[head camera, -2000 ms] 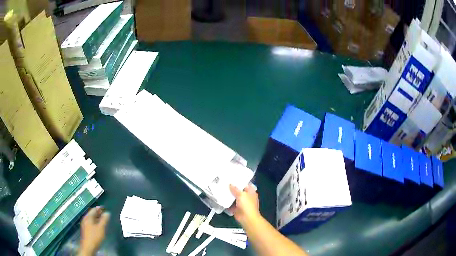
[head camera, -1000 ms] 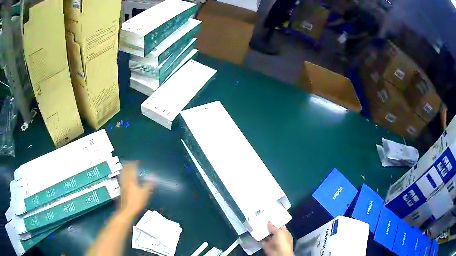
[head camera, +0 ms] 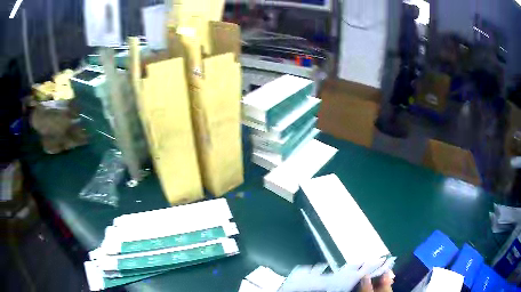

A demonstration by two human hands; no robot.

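Observation:
A long white box with a green side (head camera: 348, 219) lies slanted on the green bench, its near end at the bottom edge. A pale, blurred flat item (head camera: 323, 280) lies across below that end; I cannot tell what it is. Fingertips of my right hand (head camera: 376, 282) show at the bottom edge, closed at the box's near end; the rest is cut off. My left hand is not in view. White leaflets (head camera: 264, 278) lie left of the pale item, partly cut off. Flat green-and-white cartons (head camera: 177, 239) lie fanned at the left.
Tall kraft cartons (head camera: 220, 125) stand behind the flat cartons. Stacked green-and-white boxes (head camera: 283, 105) stand at the back, one lower box (head camera: 303, 168) in front. Blue-topped boxes (head camera: 437, 249) stand at the lower right. A clear plastic bag (head camera: 103, 182) lies at the left. A person (head camera: 407, 63) stands far back.
The view has swung left, so the bench things sit further right. My left hand has left the picture. A pale blurred item now shows at the near end of the long box.

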